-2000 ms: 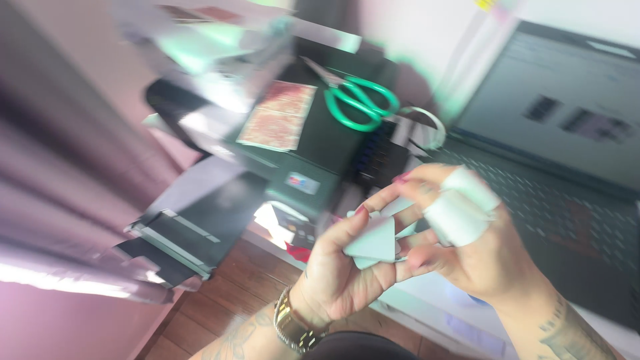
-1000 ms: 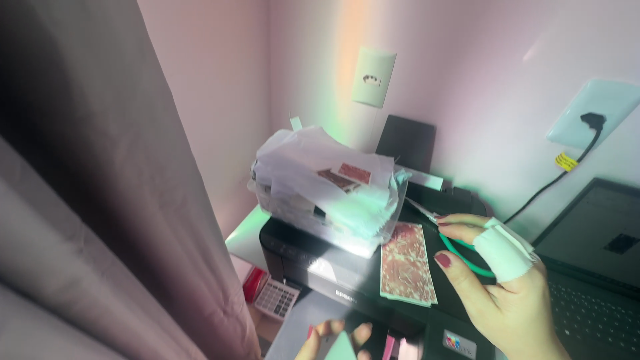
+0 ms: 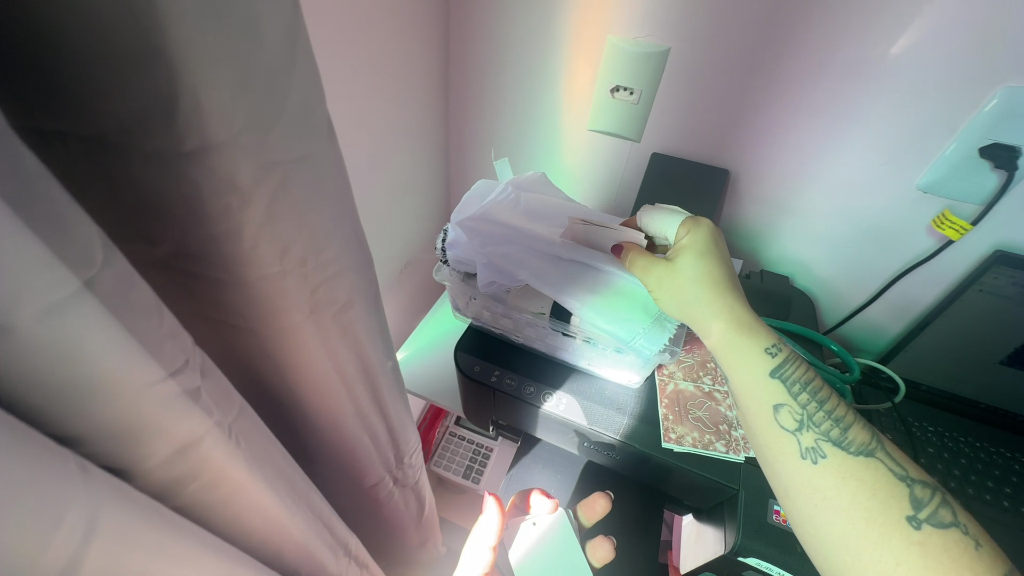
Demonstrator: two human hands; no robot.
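Observation:
My right hand, with a white wrap around a finger, pinches several small paper pieces above a clear plastic box. Thin white fabric lies heaped over that box, which sits on a black Epson printer. At the bottom of the view my left hand holds a white card, brightly lit by the sun. Printed reddish sheets lie on the printer, partly behind my right forearm. Green-handled scissors are partly hidden by that arm.
A grey curtain hangs at the left. Below the printer's left end is a calculator. An open laptop stands at the right, near a plugged-in black cable. A wall socket is above the box.
My right hand has moved left from beside the scissors to the box and now holds paper pieces. A small reddish print seen on the fabric a second ago no longer shows there.

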